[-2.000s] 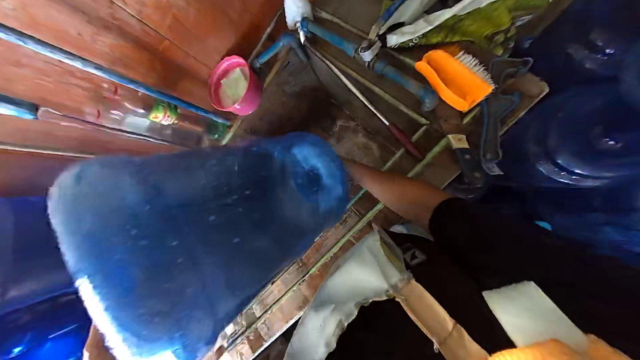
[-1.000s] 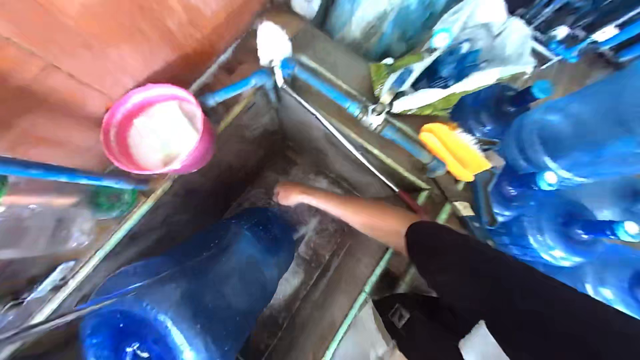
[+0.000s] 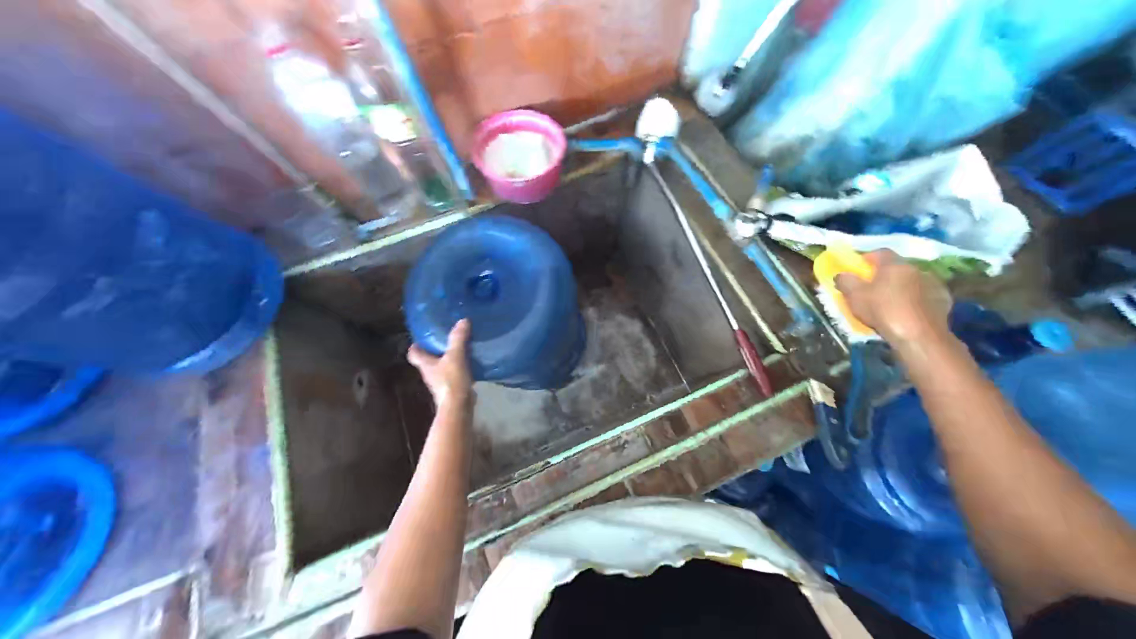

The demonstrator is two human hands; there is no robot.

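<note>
A large blue plastic water jug (image 3: 524, 293) stands in the concrete basin (image 3: 328, 444), its round base facing up. My left hand (image 3: 448, 359) grips the near left edge of that base, thumb on top; the fingertips are partly hidden. At the right, my right hand (image 3: 892, 297) is closed around a yellow-orange scrubbing brush (image 3: 839, 266), bristles down, over the basin's right ledge. A long-handled brush with a white head (image 3: 658, 120) and a dark red grip leans across the basin's right corner. A pink tub (image 3: 520, 158) with pale contents sits at the back rim.
Blue pipes with a valve (image 3: 750, 224) run along the right ledge. Clear bottles (image 3: 315, 84) stand by the wall behind. A white sack (image 3: 967, 213) lies at the right. Blue jugs (image 3: 896, 461) stand at lower right, with large blue containers (image 3: 133, 266) at the left.
The jug, seen lying on its side two seconds ago, now stands base up in the basin. My right hand has left the basin and taken hold of the brush on the ledge. The view has shifted.
</note>
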